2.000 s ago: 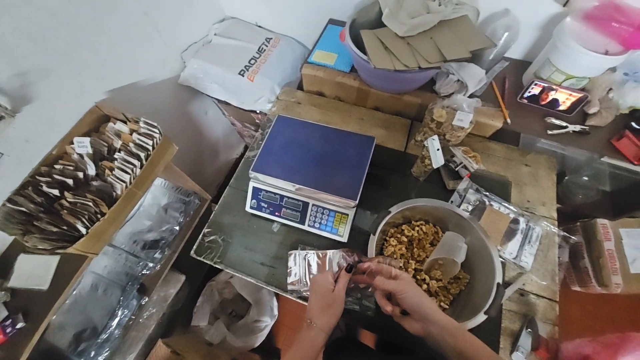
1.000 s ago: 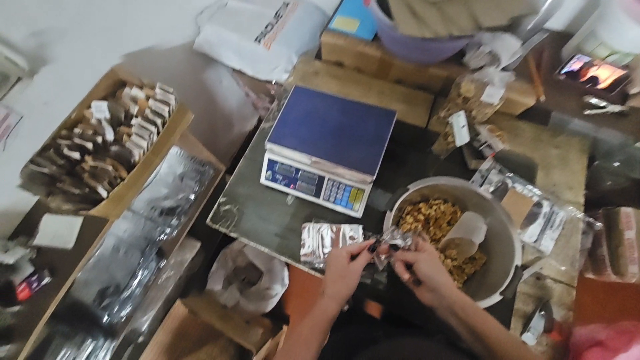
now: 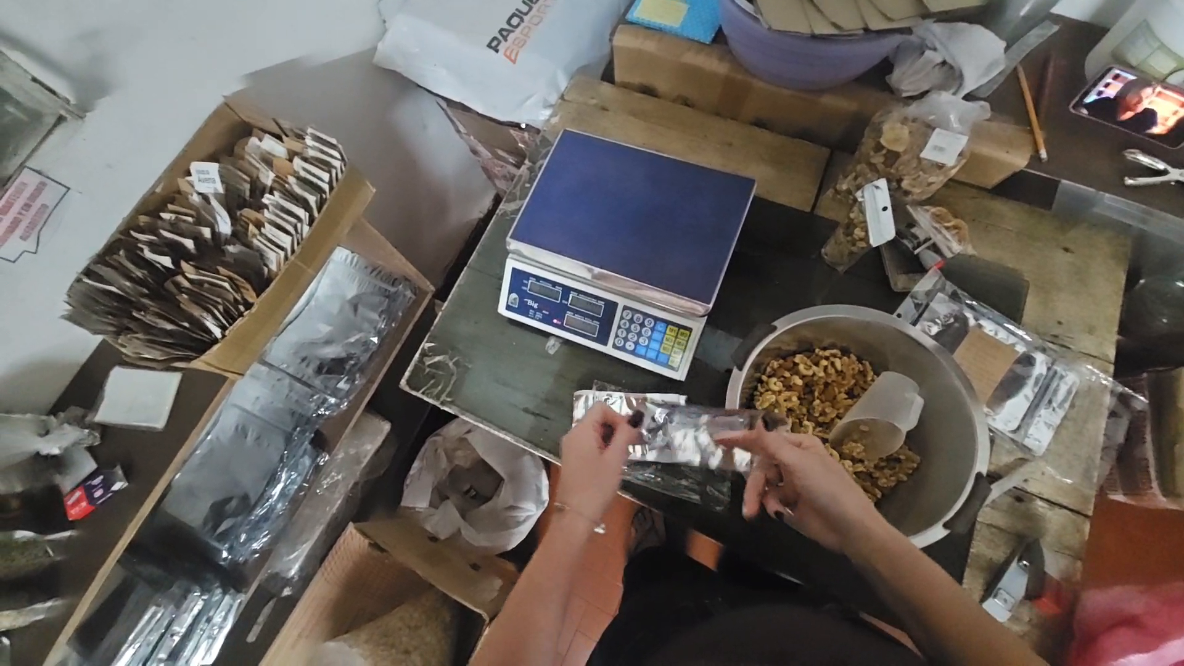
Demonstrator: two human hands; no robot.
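My left hand (image 3: pixel 599 450) pinches the left end of a silvery foil pouch (image 3: pixel 680 433) at the front edge of the dark table. At the pouch's right end is my right hand (image 3: pixel 786 462), its thumb and forefinger against the foil and the other fingers loose. Further foil pouches lie flat under my left hand. Just right of the pouch stands a round metal pot (image 3: pixel 957 444) of shelled walnuts (image 3: pixel 809 384), a clear plastic scoop (image 3: pixel 879 413) resting in it. Behind my hands is a digital scale (image 3: pixel 634 222) with a bare blue plate.
Left, a cardboard box (image 3: pixel 361 208) holds packed pouches, beside a box of flat foil pouches (image 3: pixel 342 314). A white bag-lined bin (image 3: pixel 430 481) stands below the table edge. Bags of dried food (image 3: pixel 911 153), a phone (image 3: pixel 1130 104), pliers (image 3: pixel 1152 168) and a purple basin (image 3: pixel 805 55) lie beyond.
The foil pouch is now stretched out between my hands; a second ago it looked bunched between them. My hands have moved apart.
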